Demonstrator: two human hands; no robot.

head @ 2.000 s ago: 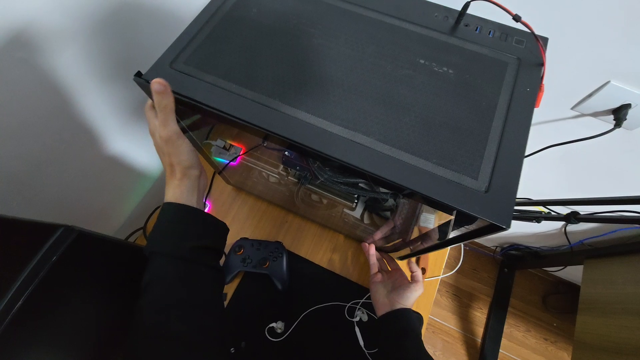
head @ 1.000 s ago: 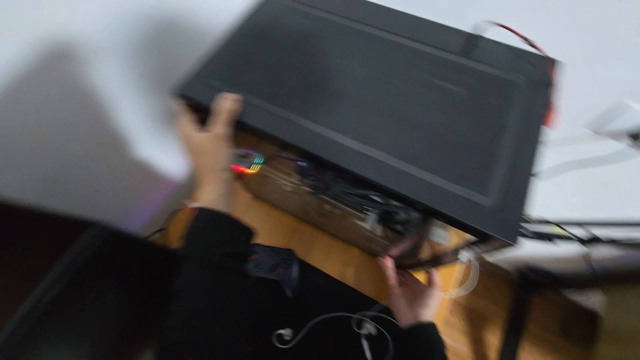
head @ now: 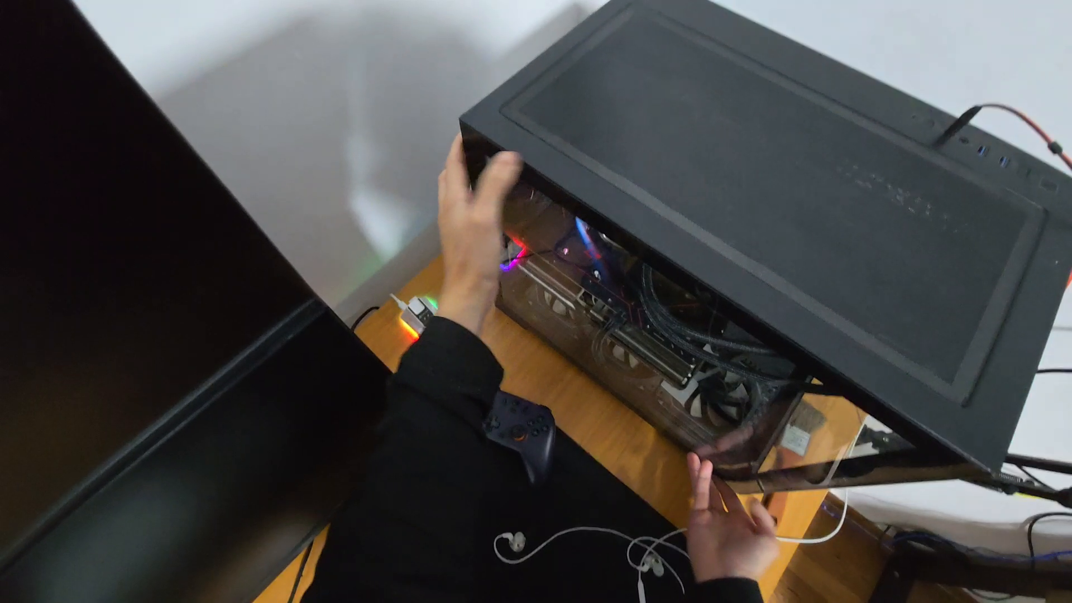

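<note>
A black desktop computer case [head: 754, 184] with a mesh top stands on the wooden desk. Its glass side panel [head: 603, 352] faces me, with fans, cables and coloured lights behind it. My left hand [head: 475, 226] is at the case's upper left corner, fingers behind the edge and thumb raised in front of the glass, slightly blurred. Near the panel's lower edge is my right hand [head: 729, 523], palm up, its fingertips at the glass; whether they touch it is unclear. At its right end the panel seems to stand away from the case at an angle.
A dark monitor [head: 167, 335] fills the left side. On a black desk mat [head: 586, 502] lie a game controller [head: 521, 429] and white wired earphones [head: 649, 563]. A small lit device [head: 416, 314] sits near the wall. A red and black cable [head: 1026, 126] rises from the case top.
The view has shifted left, with more of the monitor showing. Both hands remain at the same parts of the case. More of the interior shows through the glass now.
</note>
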